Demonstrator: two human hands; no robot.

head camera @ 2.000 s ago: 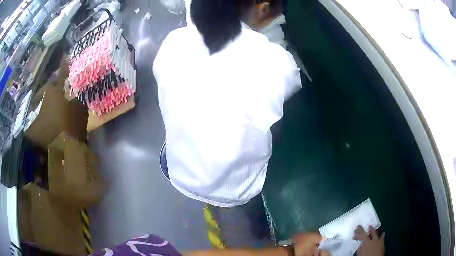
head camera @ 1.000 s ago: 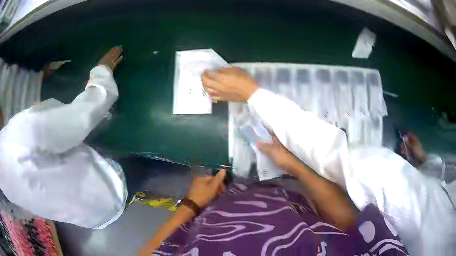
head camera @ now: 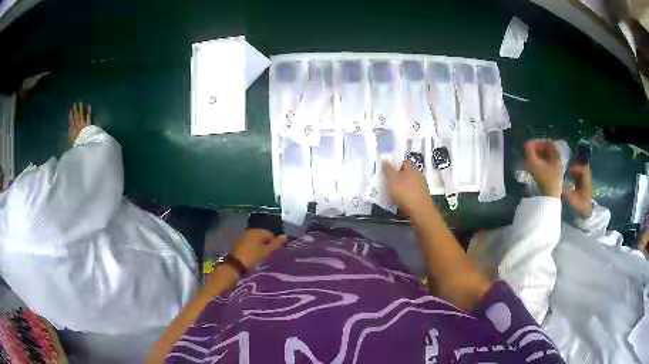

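The white tray [head camera: 384, 58] lies on the green bench with sleeved watches in two rows. Two black-faced watches in the lower row are bare: one [head camera: 442, 158] shows its pale strap, the other [head camera: 415, 161] sits beside my right hand. My right hand [head camera: 407, 186] reaches over the lower row, its fingers pinched on the upper part of a sleeved watch [head camera: 385, 142]. My left hand [head camera: 257, 249] is low at the bench's near edge, beside a dark item [head camera: 265, 224]. Its fingers are partly curled and what they hold, if anything, is unclear.
A white stack of sheets or sleeves [head camera: 219, 92] lies left of the tray. A loose sleeve [head camera: 514, 38] lies at the back right. A co-worker's hand [head camera: 80, 121] rests on the bench at left. Another person's hands [head camera: 544, 167] are close at right.
The view has swung from the aisle to the bench. The co-worker's arm that crossed the tray has withdrawn right. My right hand has moved from the sleeve over the tray's left part to the lower row.
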